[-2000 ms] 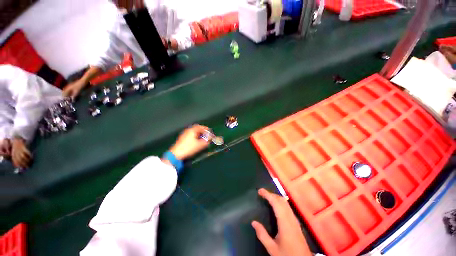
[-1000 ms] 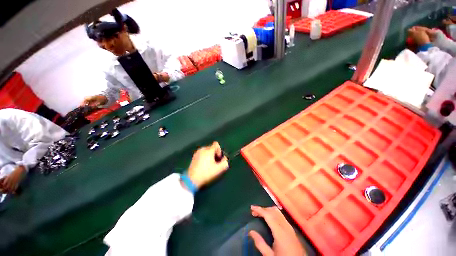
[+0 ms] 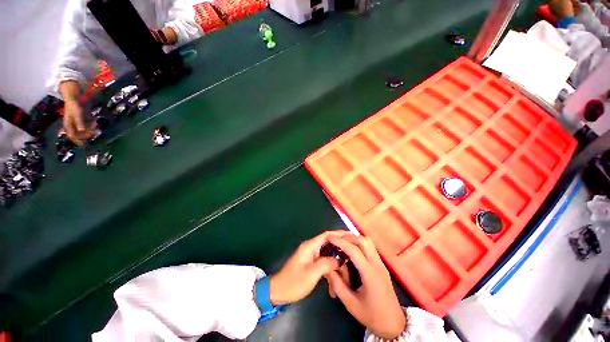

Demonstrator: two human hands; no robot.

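My left hand, with a blue wrist band, and my right hand are together at the lower centre, left of the tray's near corner. Between their fingers is a small dark round watch unit. Both hands touch it; the fingers hide part of it. The red-orange blister tray lies to the right. Two round units sit in its pockets: one with a bright face and one dark.
On the green conveyor lie a small unit, a green item and dark pieces. A person's hand is among parts at upper left. A black stand is nearby; paper sheets lie behind the tray.
My left hand has come back from over the belt to meet my right hand, bringing the dark unit. The loose unit on the belt has shifted left in view. The view has tilted down.
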